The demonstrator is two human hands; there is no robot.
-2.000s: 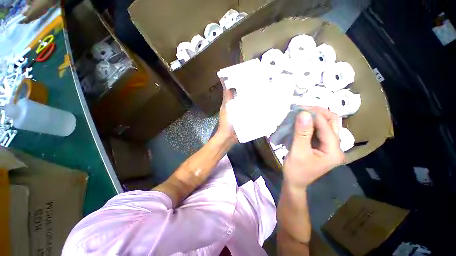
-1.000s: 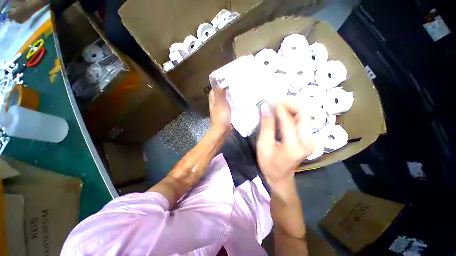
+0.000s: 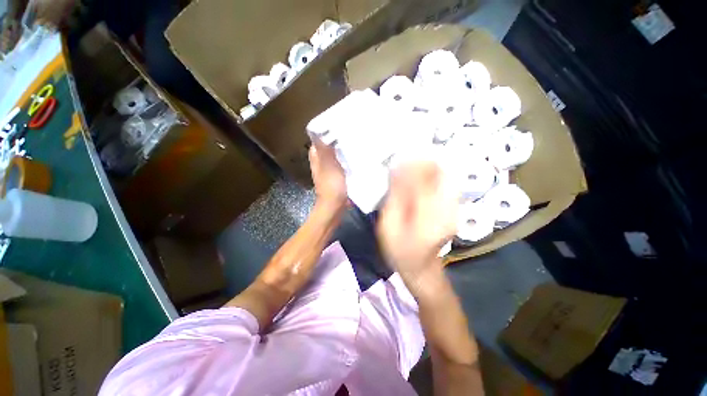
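A glossy white plastic housing (image 3: 358, 139) is held above the near carton's left edge, partly overexposed. My left hand (image 3: 329, 172) holds it from its lower left side, with most of the fingers hidden behind it. My right hand (image 3: 419, 209) is blurred and overexposed at the housing's right side; its fingers and anything in them cannot be made out. The near carton (image 3: 554, 158) stands open behind the hands, piled with white housings (image 3: 496, 107), round ends with dark holes up.
A second carton (image 3: 209, 39) with a row of housings is at the upper left. A third carton (image 3: 186, 166) with bagged housings is beside the green bench (image 3: 93, 255). The bench bears a translucent bottle (image 3: 50, 216), tape roll (image 3: 37, 176) and scissors (image 3: 42, 107). Another person's hand (image 3: 53, 11) shows at the top left.
The held housing has turned and tilted, and its wide face no longer shows as fully. My right hand has moved left, and the grey cloth seen in it earlier cannot be made out.
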